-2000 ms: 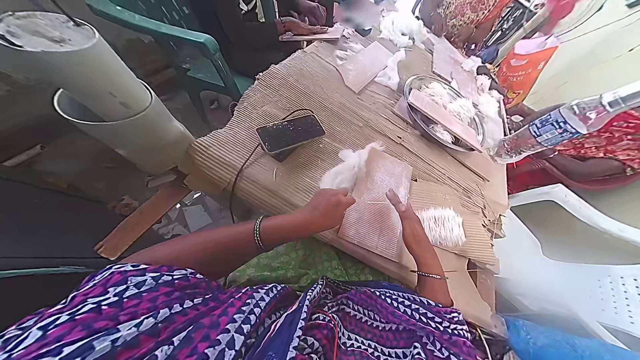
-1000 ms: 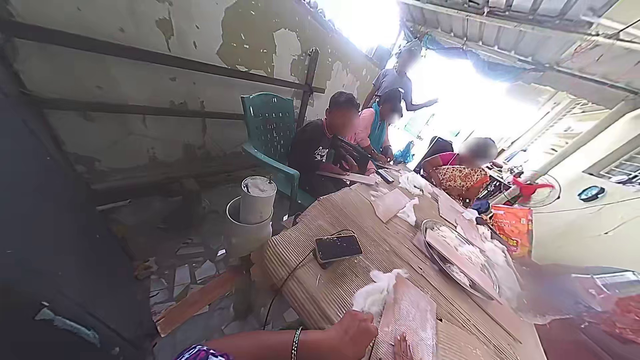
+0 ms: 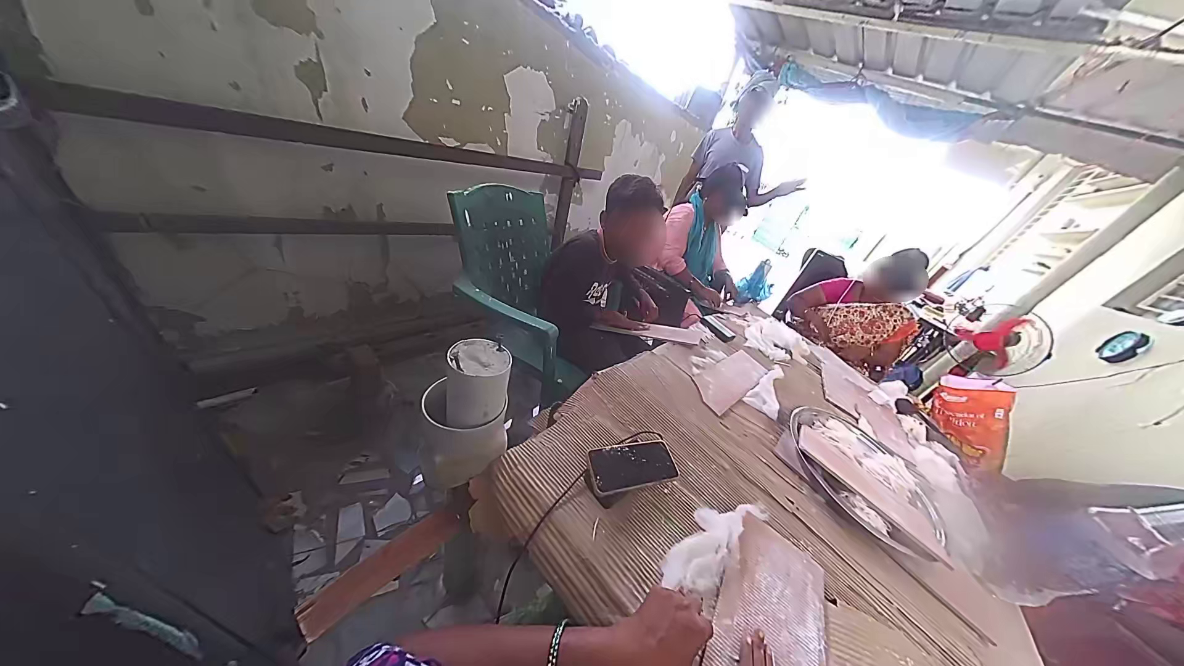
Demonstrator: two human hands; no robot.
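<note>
My left hand [image 3: 664,629], fingers curled, is at the bottom of the view against the white cotton fluff [image 3: 705,555]; whether it grips the fluff does not show. Beside it lies a textured rectangular board [image 3: 777,592] on the corrugated cardboard table cover [image 3: 592,536]. Of my right hand [image 3: 756,650] only fingertips show, resting on the lower part of the board; the rest is cut off by the frame. A phone [image 3: 634,465] with a cable lies beyond the fluff.
A round metal tray [image 3: 805,472] holds white fluff and a board. Another board [image 3: 729,381] lies farther up the table. Several people sit or stand around its far end. Left are a green plastic chair [image 3: 504,305] and nested pipe-like containers [image 3: 462,444]; an orange bag [image 3: 971,421] stands right.
The view has tilted up from the table toward the far people and wall. Most of my right hand, fully seen two seconds ago, has left the frame.
</note>
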